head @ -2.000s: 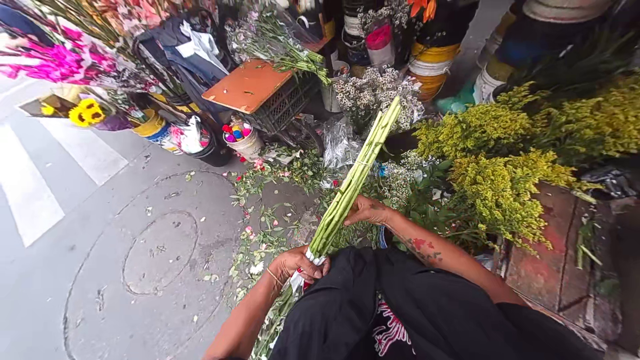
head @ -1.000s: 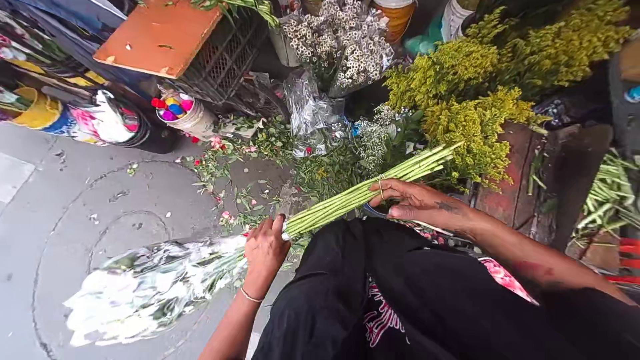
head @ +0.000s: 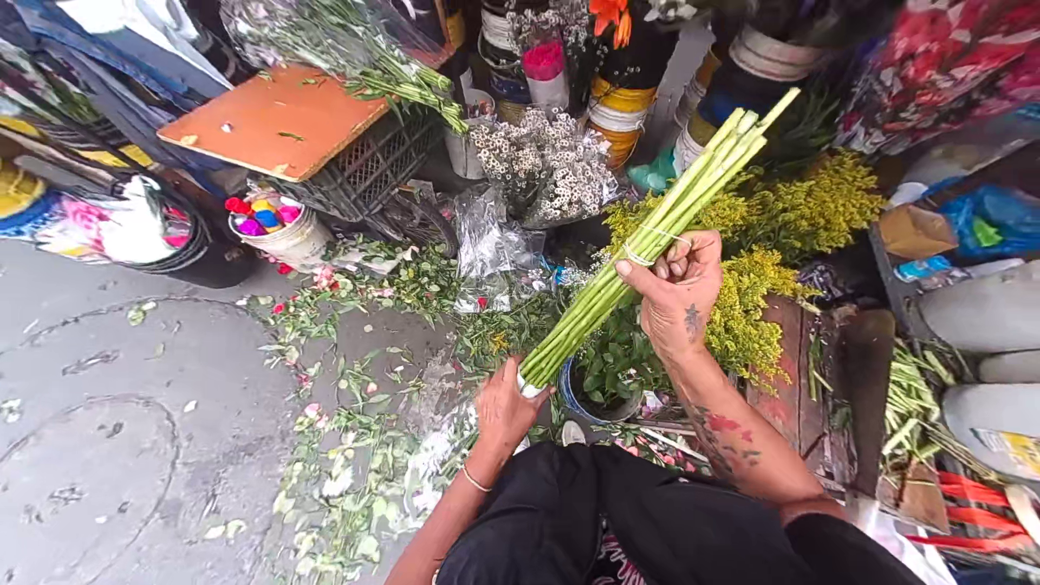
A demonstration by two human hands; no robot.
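Note:
A bundle of thick green flower stems (head: pixel 597 313) runs diagonally across the middle, cut ends up and to the right. My left hand (head: pixel 505 404) is closed around its lower part, where white wrapping begins. Below that hand, the wrapped white flower heads are mostly hidden or blurred. At the upper part of the stems, my right hand (head: pixel 678 280) is at a thin pale band, with the thumb against the stems and the fingers curled at the band. Whether the fingers grip the stems or just the band is unclear.
Cut leaves and petals (head: pixel 349 455) litter the pavement. An orange board (head: pixel 280 122) tops a black crate at upper left, beside a bucket of colourful items (head: pixel 280 236). Small white flowers (head: pixel 552 162), yellow blooms (head: pixel 756 301) and a blue-rimmed pot (head: pixel 601 406) stand near my hands.
The bundle has swung from a flatter slant to a steeper one, cut ends raised. Its white flower heads, plain at lower left a second ago, are now mostly out of sight.

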